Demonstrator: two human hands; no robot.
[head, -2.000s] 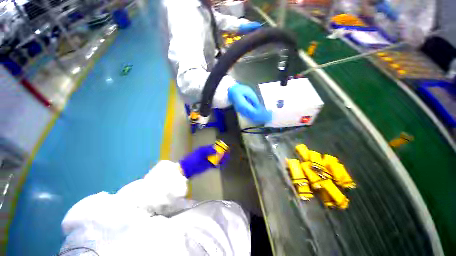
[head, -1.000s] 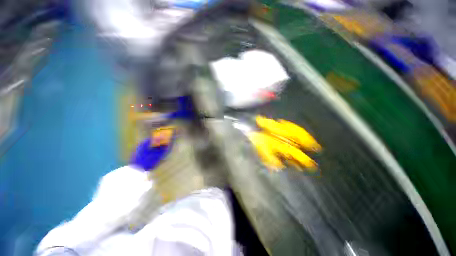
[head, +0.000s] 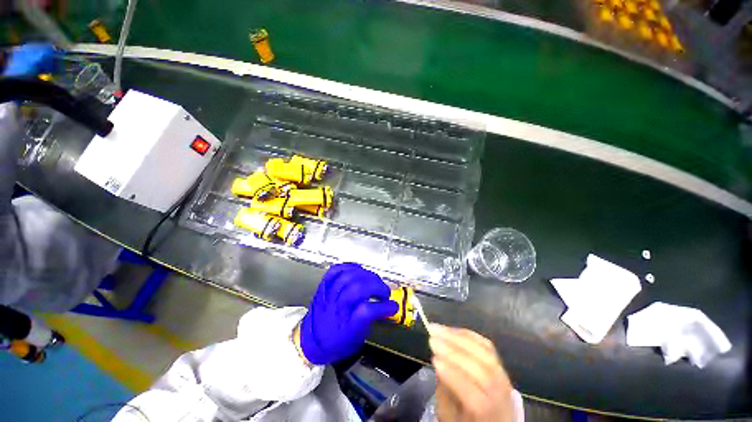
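Note:
My left hand [head: 346,311], in a blue-purple glove, holds a yellow housing [head: 402,306] with black bands at the bench's front edge. My bare right hand [head: 470,371] holds a thin pale swab [head: 422,313], its tip at the end of the housing. Several more yellow housings [head: 284,200] lie in a loose pile on the left part of the clear blister tray [head: 396,194]. A clear plastic cup [head: 505,255] stands right of the tray.
A white box [head: 148,151] with a red switch and black hose [head: 58,99] is left of the tray. White wipes [head: 598,298] and small white bits [head: 647,278] lie right. The green conveyor [head: 371,53] carries yellow housings. Another person's blue-gloved hand [head: 31,60] is far left.
The view has swung right to the bench. My left hand with its housing has moved from beside the bench to the tray's front. My right hand, cup and wipes have come into view.

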